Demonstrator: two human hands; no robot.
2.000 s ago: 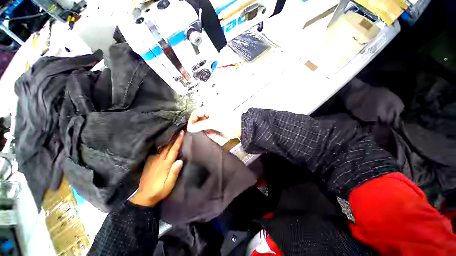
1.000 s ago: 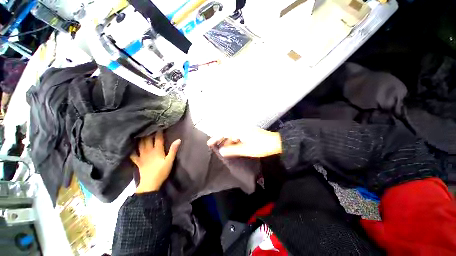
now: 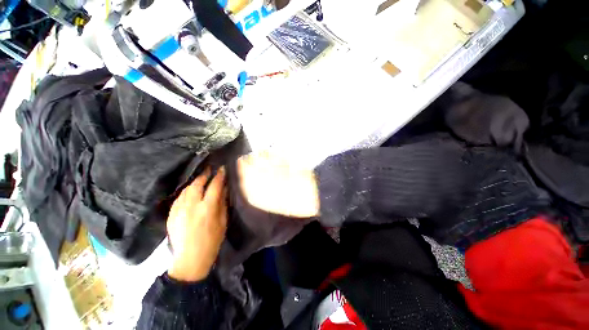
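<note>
A dark garment piece (image 3: 129,167) lies bunched on the table left of and below the sewing machine's foot (image 3: 223,106), and hangs toward my lap. My left hand (image 3: 199,222) lies on the cloth, fingers pointing up toward the foot; what its fingertips grip is hidden. My right hand (image 3: 278,184) is blurred and overexposed, on the cloth just right of my left hand; its fingers cannot be made out. The white machine head (image 3: 155,32) stands above, with a round tension dial (image 3: 189,42).
A black strap (image 3: 223,29) hangs across the machine. A plastic-wrapped packet (image 3: 302,40), a small blue part (image 3: 243,84) and a tan cardboard piece (image 3: 445,32) are on the right. More dark cloth (image 3: 487,119) lies beyond the table's right edge. Brown tape-like material (image 3: 90,277) is at lower left.
My right hand has moved left from the cloth's right edge to beside my left hand. The cloth there is now bunched instead of spread. My left hand has shifted slightly.
</note>
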